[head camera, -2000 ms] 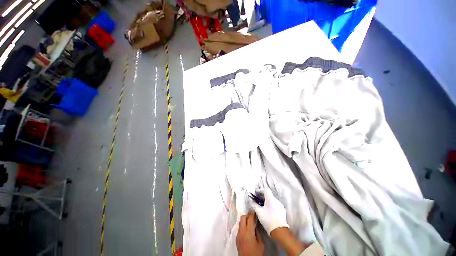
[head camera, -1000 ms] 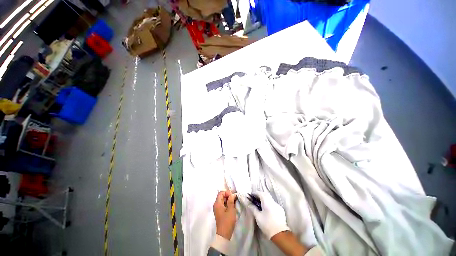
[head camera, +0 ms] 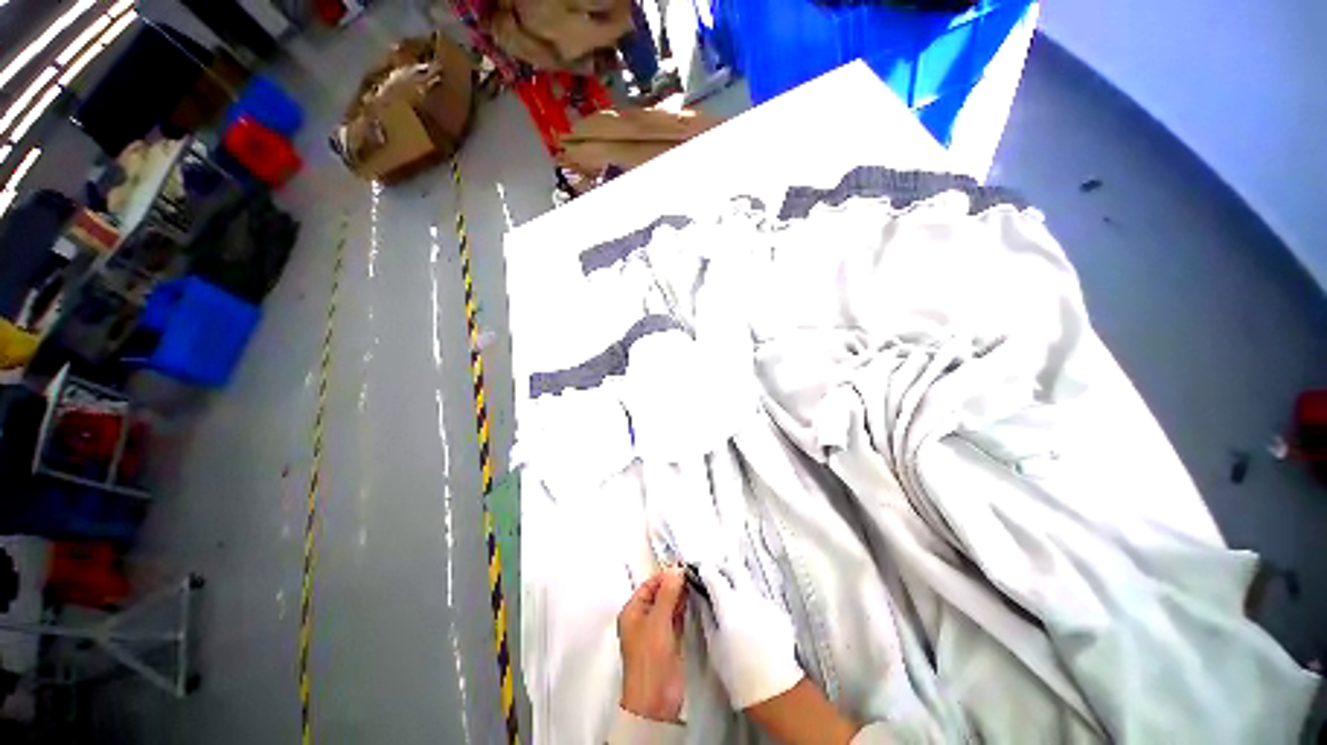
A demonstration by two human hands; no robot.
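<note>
Off-white knit garments (head camera: 931, 335) lie piled on the white-topped table (head camera: 844, 117), with dark grey bands (head camera: 604, 364) at their far ends. My bare left hand (head camera: 654, 640) is at the near garment, thumb and fingertips pinched together on the cloth or a thread; which one is too small to tell. My gloved right hand (head camera: 745, 633) is close on its right, shut on small dark thread snips (head camera: 696, 581). The snips' tip is beside my left fingertips. The white glove blends with the cloth.
A blue bin (head camera: 873, 58) stands beyond the table's far end. A carton (head camera: 408, 117) and brown cloth (head camera: 626, 146) lie on the floor side, past yellow-black tape (head camera: 488, 480). Blue bins (head camera: 201, 328) and racks stand at the left. A white wall (head camera: 1208, 131) is at the right.
My left hand has moved up from beside the glove's wrist to the snips' tip and now pinches there. My right hand has shifted slightly left with the snips. The whole view has shifted a little.
</note>
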